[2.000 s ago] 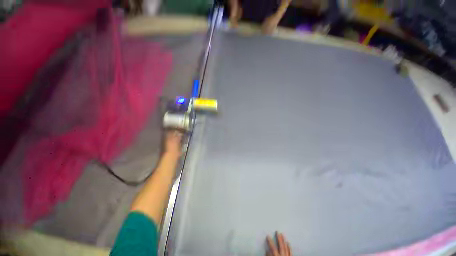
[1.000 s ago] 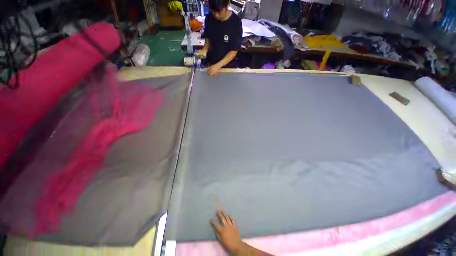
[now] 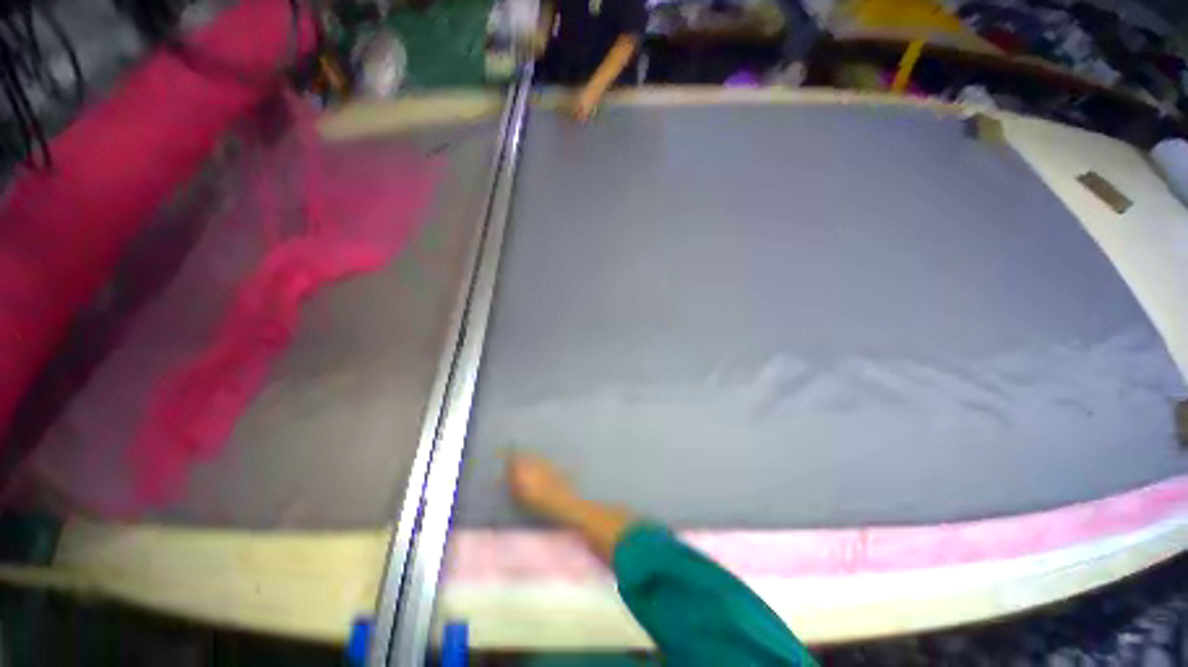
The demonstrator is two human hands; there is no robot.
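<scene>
Grey fabric [image 3: 808, 274] lies over the cutting table, right of a long silver rail [image 3: 459, 365] that runs across it. Left of the rail, sheer pink fabric [image 3: 241, 345] lies bunched over more grey fabric. My right hand [image 3: 537, 485], in a green sleeve, is on or just above the near part of the grey fabric, close to the rail. The hand is blurred, so its finger grip cannot be told. My left hand is out of the picture. Blue clamps [image 3: 455, 645] flank the rail's near end.
A thick pink fabric roll [image 3: 117, 170] lies at the left. A person's forearm [image 3: 607, 76] reaches to the far table edge. Metal weights [image 3: 1105, 192] lie at the right. A pale pink band [image 3: 808, 553] runs along the near edge. Ripples cross the grey fabric's near right part.
The cutter and my left hand, on the rail two seconds ago, are gone from mid-table. My right hand has moved left, closer to the rail. The near rail end and its blue clamps now show.
</scene>
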